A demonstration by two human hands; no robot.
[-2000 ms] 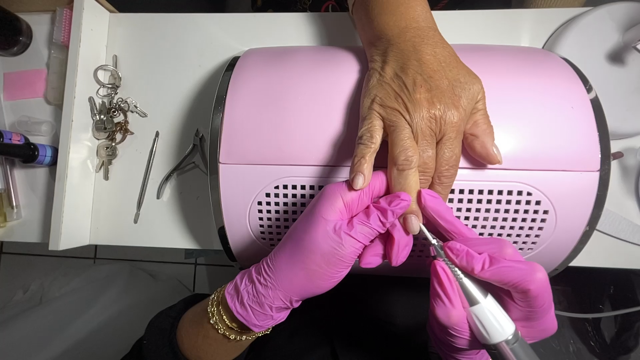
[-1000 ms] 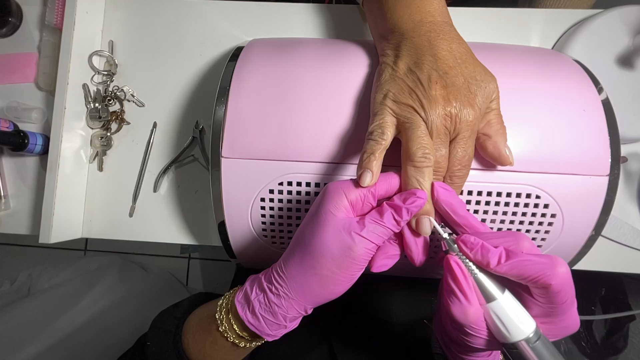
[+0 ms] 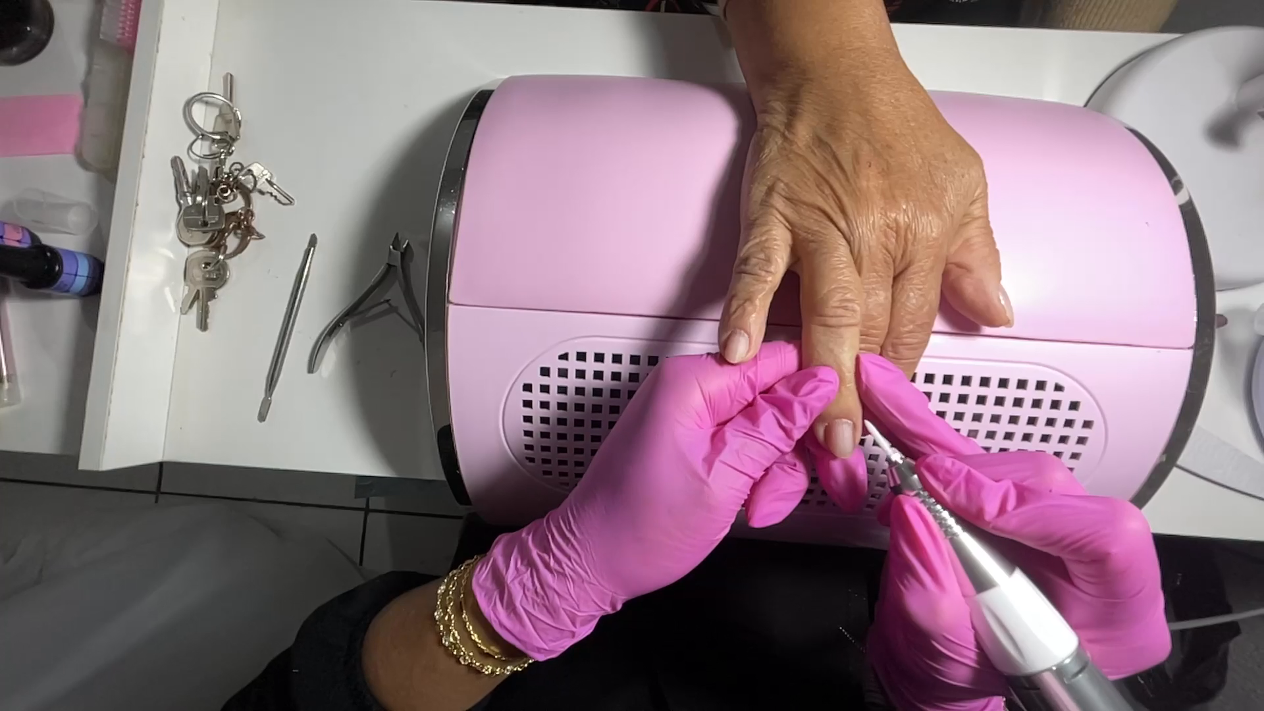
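My left hand (image 3: pixel 681 464), in a pink glove with gold bracelets at the wrist, grips one finger of another person's hand (image 3: pixel 869 188). That hand lies palm down over a pink nail dust collector (image 3: pixel 612 197) with square-holed grilles. In my gloved right hand (image 3: pixel 1027 533) is an electric nail drill handpiece (image 3: pixel 1027 622), held like a pen. Its pale, pointed bit is beside the fingernail (image 3: pixel 839 437) of the gripped finger; whether they touch I cannot tell. My right index finger rests close along the same finger.
Left of the collector on the white table lie cuticle nippers (image 3: pixel 370 301), a metal cuticle pusher (image 3: pixel 288 326) and a bunch of keys (image 3: pixel 204 217). Past a raised white edge (image 3: pixel 133 257) are bottles (image 3: pixel 59 269) and a pink block (image 3: pixel 39 125). A white round base (image 3: pixel 1185 148) stands at the right.
The drill bit, over the fingernail's tip one second ago, is now at its right side. My left hand keeps its hold on the finger.
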